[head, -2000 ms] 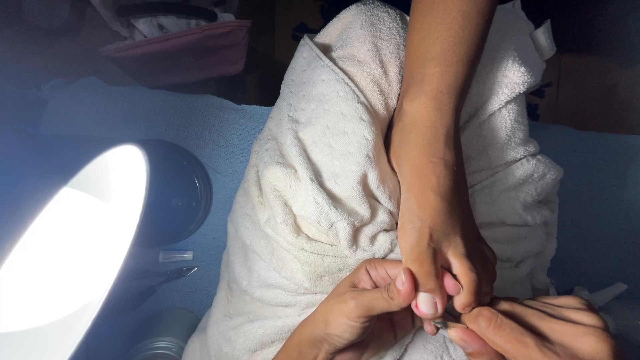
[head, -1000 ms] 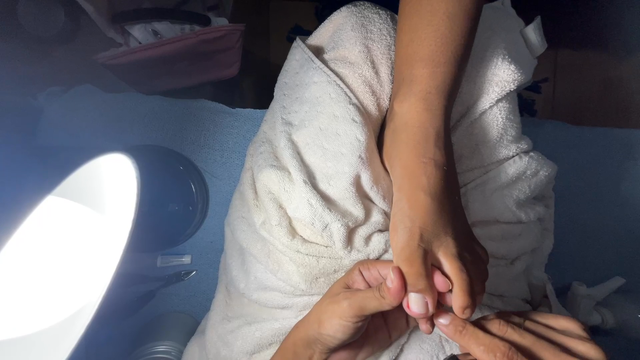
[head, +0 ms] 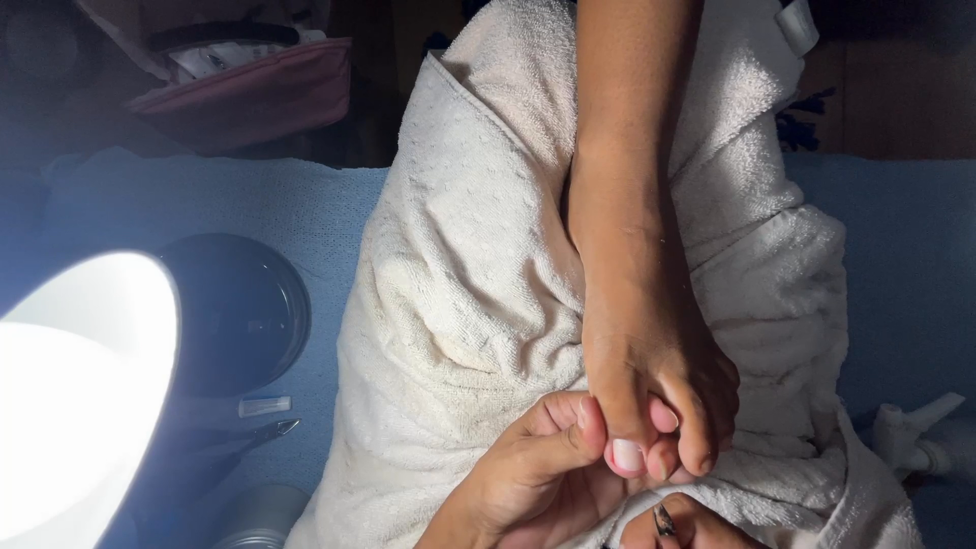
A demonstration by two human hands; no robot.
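Note:
A person's bare foot (head: 637, 305) reaches down from the top, over a white towel (head: 488, 244). My left hand (head: 541, 457) holds its big toe (head: 621, 408), thumb on one side and fingertips showing between the toes. The toe's nail (head: 627, 455) looks pale. At the bottom edge, my right hand (head: 686, 526) is below the toes and not touching them, partly cut off by the frame. A small dark metal tool (head: 664, 520) shows in its curled fingers. Folds of the towel lie against that hand.
A bright lamp (head: 69, 412) fills the lower left. Beside it on blue cloth (head: 328, 221) are a dark round dish (head: 236, 313), a small clear piece (head: 264, 406), a pointed metal tool (head: 286, 427) and a jar (head: 263, 515). A pink bag (head: 252, 99) is upper left; a white nozzle (head: 911, 442) is right.
My right hand has moved down, away from the toes, where it was with a metal tool two seconds ago. My left hand still holds the big toe.

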